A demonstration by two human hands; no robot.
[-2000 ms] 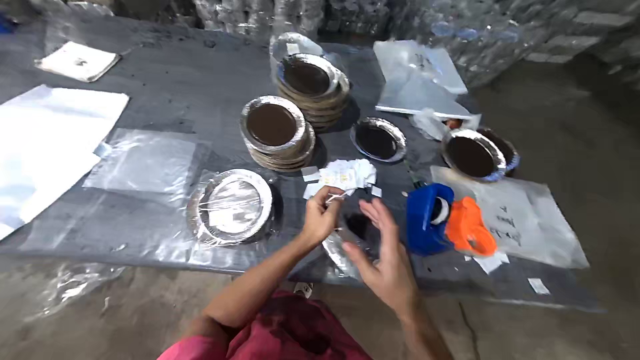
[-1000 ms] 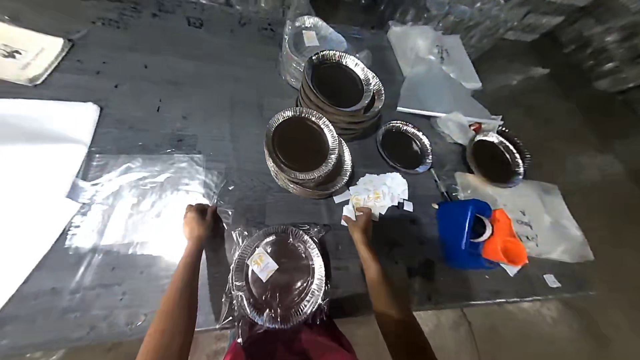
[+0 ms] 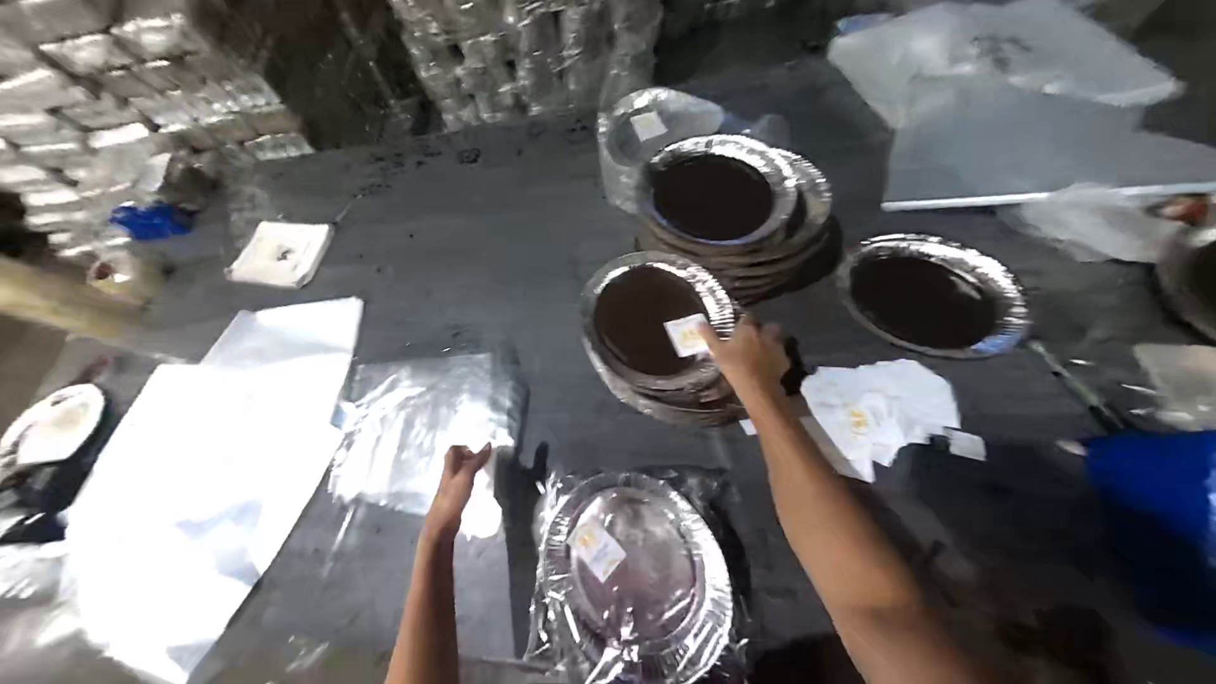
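Observation:
My right hand (image 3: 750, 356) reaches over the near stack of foil-rimmed plates with dark centres (image 3: 641, 318), its fingertips on a small printed label (image 3: 688, 335) above the top plate. My left hand (image 3: 461, 475) is at the right edge of a pile of clear plastic bags (image 3: 408, 418); whether its fingers grip a bag cannot be told. Between my forearms lies a foil plate in clear plastic (image 3: 636, 570), with a label (image 3: 598, 549) on it. Loose white labels (image 3: 883, 408) are heaped to the right of my right forearm.
A taller plate stack (image 3: 717, 195) stands behind the near one, and a single plate (image 3: 931, 294) lies to its right. White sheets (image 3: 218, 456) cover the table's left part. A blue container (image 3: 1154, 522) is at the right edge. Wrapped stock (image 3: 532, 57) stands behind the table.
My right hand has moved from the label heap to the near plate stack, with a label now at its fingertips. My left hand remains by the clear bags. The view has shifted.

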